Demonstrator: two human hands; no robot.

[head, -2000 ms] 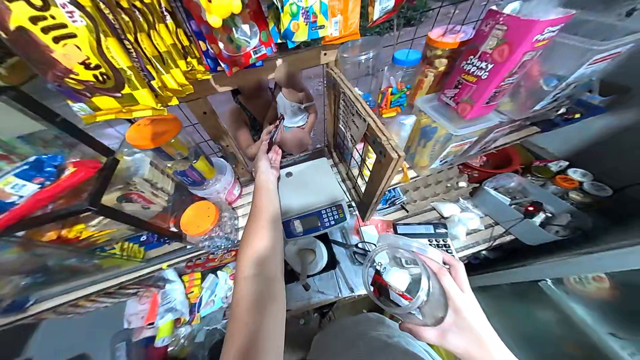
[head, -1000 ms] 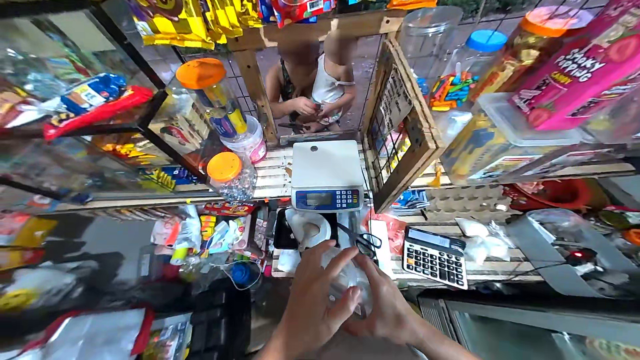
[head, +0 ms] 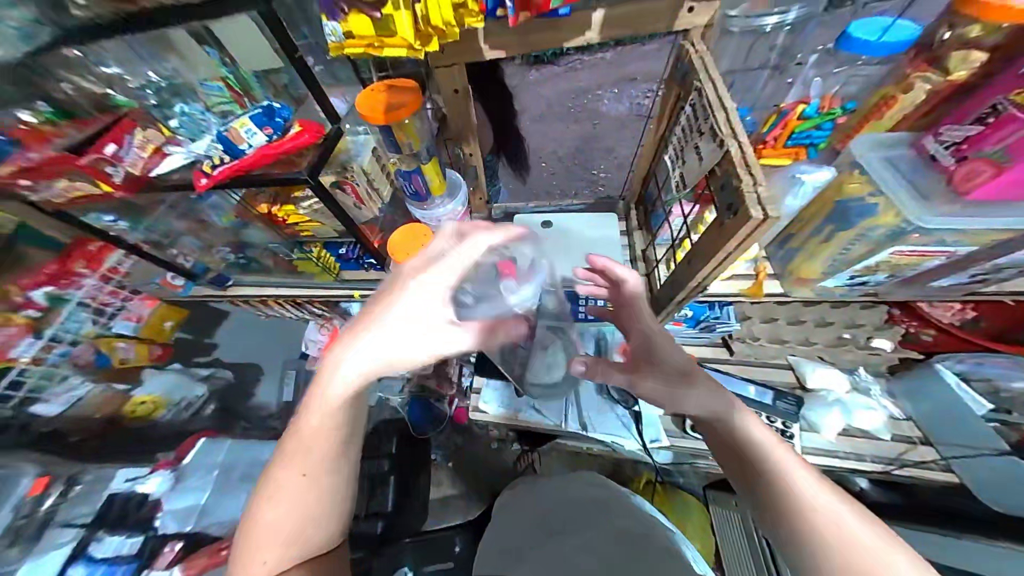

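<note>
My left hand (head: 436, 300) grips a clear plastic jar (head: 528, 320), tilted, with a small red and white item near its upper end. Close to the jar's right side is my right hand (head: 632, 328), fingers spread and holding nothing. Behind the jar lies a digital weighing scale (head: 588, 240) with a pale platform; its blue keypad is partly covered. Dark scissors or a cable, too blurred to tell, lie below my right hand. To the right on the slatted counter is a calculator (head: 756, 400), partly behind my right forearm.
A wooden-framed window (head: 460, 120) opens onto bare ground, with a person's dark hair (head: 500, 120) at its left side. Jars with orange lids (head: 390, 102), a blue-lidded jar (head: 876, 36) and a plastic tub (head: 920, 208) flank it. An egg tray (head: 808, 336) and small white bags (head: 840, 400) are at right.
The jar has risen from the counter's front area with my left hand around it, and my right hand has come off it. The people at the window have mostly moved out of sight.
</note>
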